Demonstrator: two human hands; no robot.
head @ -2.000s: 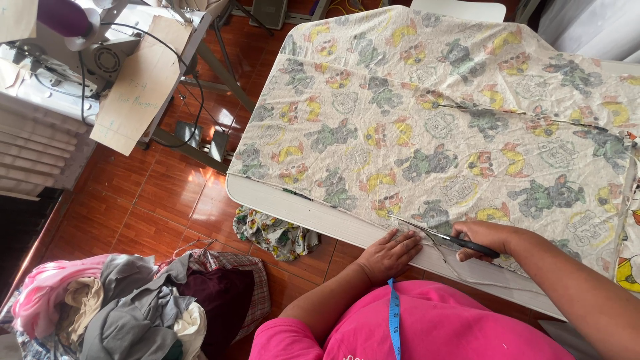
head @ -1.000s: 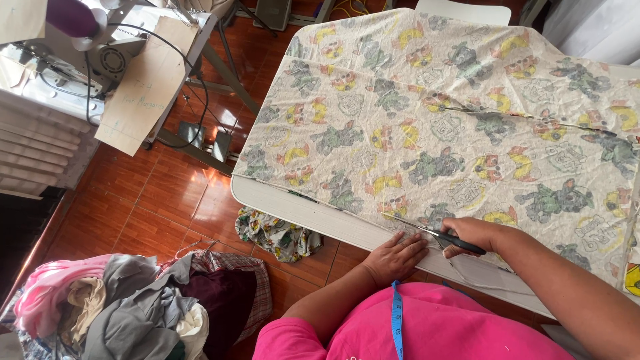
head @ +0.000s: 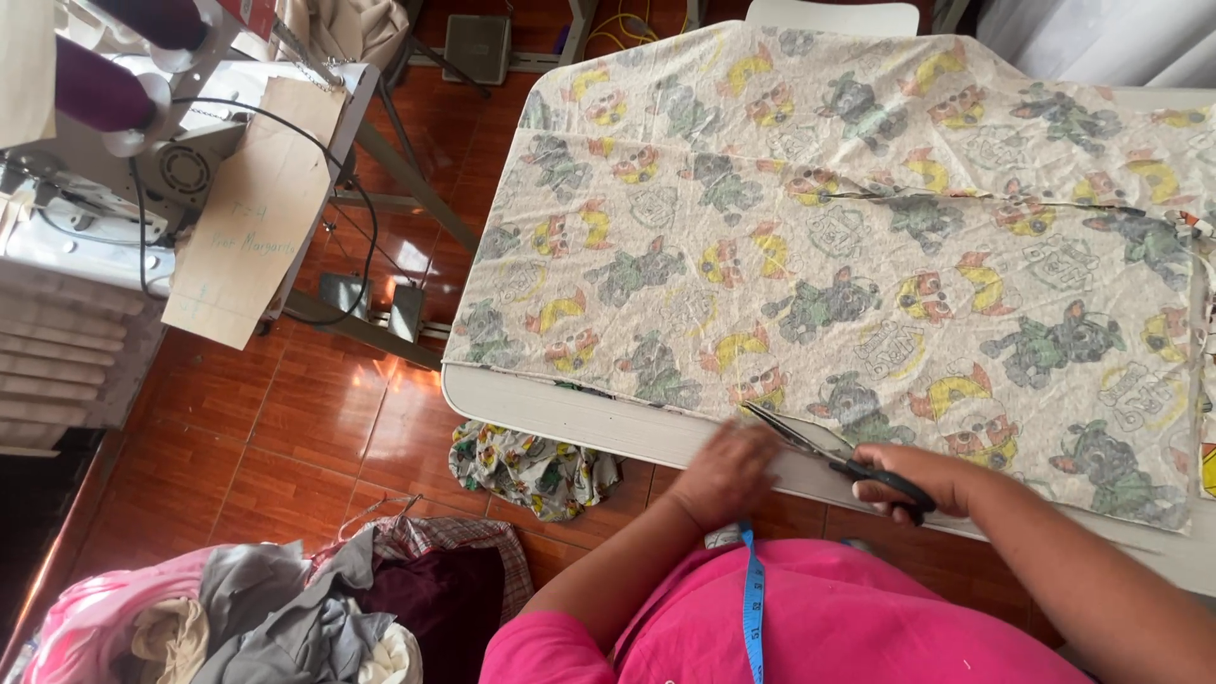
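Printed cotton-like fabric (head: 817,285) with cartoon dogs lies spread over a white table (head: 532,404). My right hand (head: 917,480) grips black-handled scissors (head: 807,445), whose blades lie at the fabric's near edge and point to the upper left. Close to the blade tips, my left hand (head: 730,475) is motion-blurred at the table's near edge; whether it touches the cloth I cannot tell. A blue measuring tape (head: 753,608) hangs over the pink shirt.
At the left stands a sewing machine (head: 180,171) with purple thread cones (head: 104,95) and a paper pattern piece (head: 252,218). Piled clothes (head: 294,608) fill the lower left. Bunched printed cloth (head: 532,470) lies below the table edge. A white chair (head: 836,17) stands beyond the table.
My left hand, flat by the near edge of the cloth a second ago, has shifted and is now blurred. My right hand still holds the scissors at that edge.
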